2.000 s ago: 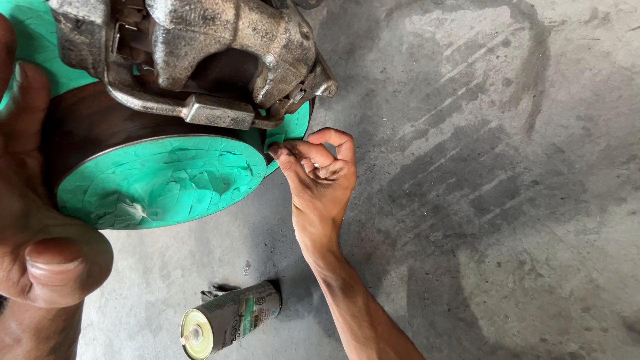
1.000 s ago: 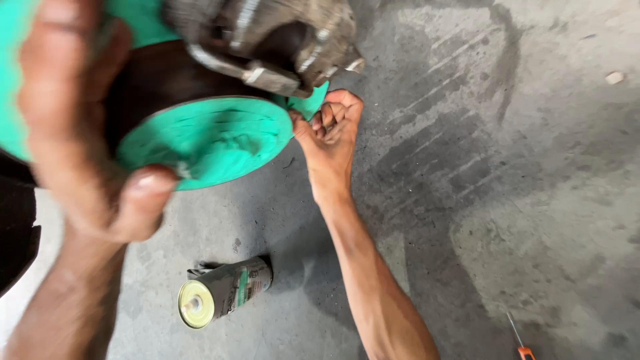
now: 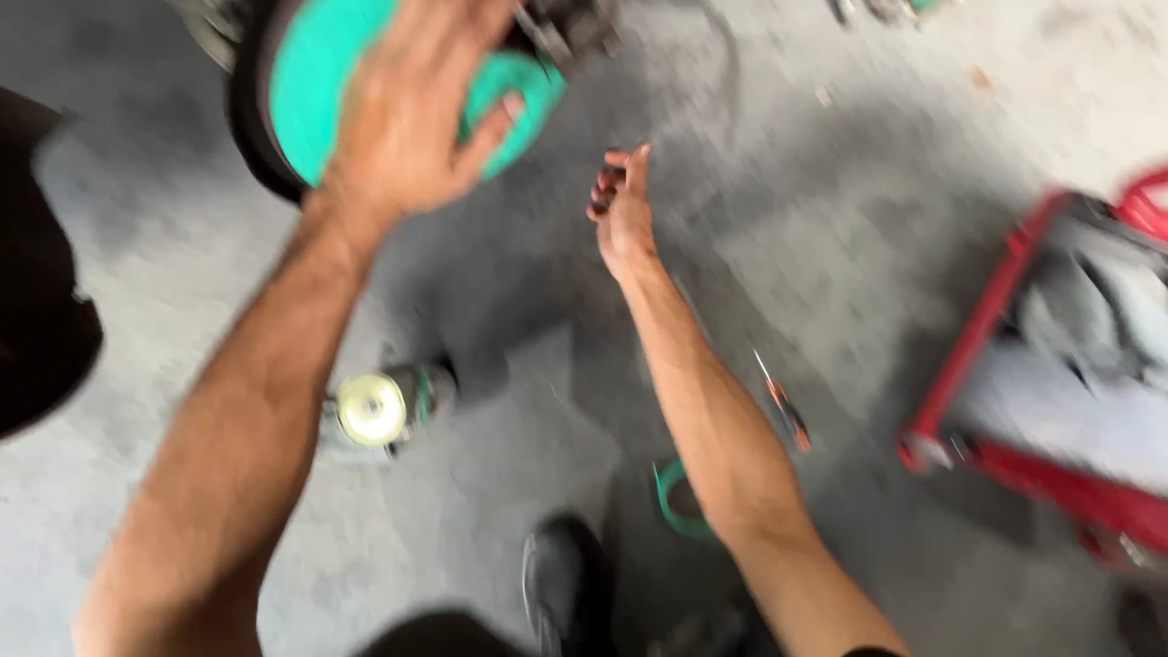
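Observation:
Green masking tape [image 3: 315,87] covers the faces of a round brake disc or hub at the upper left, beside a blurred metal brake caliper [image 3: 570,27]. My left hand [image 3: 411,119] lies over the taped part with its fingers spread and thumb apart; whether it presses on the surface is not plain. Away from the disc, to its right, my right hand [image 3: 625,205] hovers over the floor with loosely curled fingers and nothing visible in it. Below it a roll of green tape [image 3: 673,511] rests on the floor, partly behind my right forearm.
A spray can [image 3: 374,409] is on the concrete floor at the lower left. A screwdriver [image 3: 787,412] with an orange and black handle lies right of my forearm. A red-framed cart [image 3: 976,328] holding grey items stands at the right. A dark curved panel [image 3: 41,274] juts in at the left.
My right hand has come away from the green tape at the disc's edge. My left hand has moved from the disc's left side to over its taped face. The view has swung widely to the right and down.

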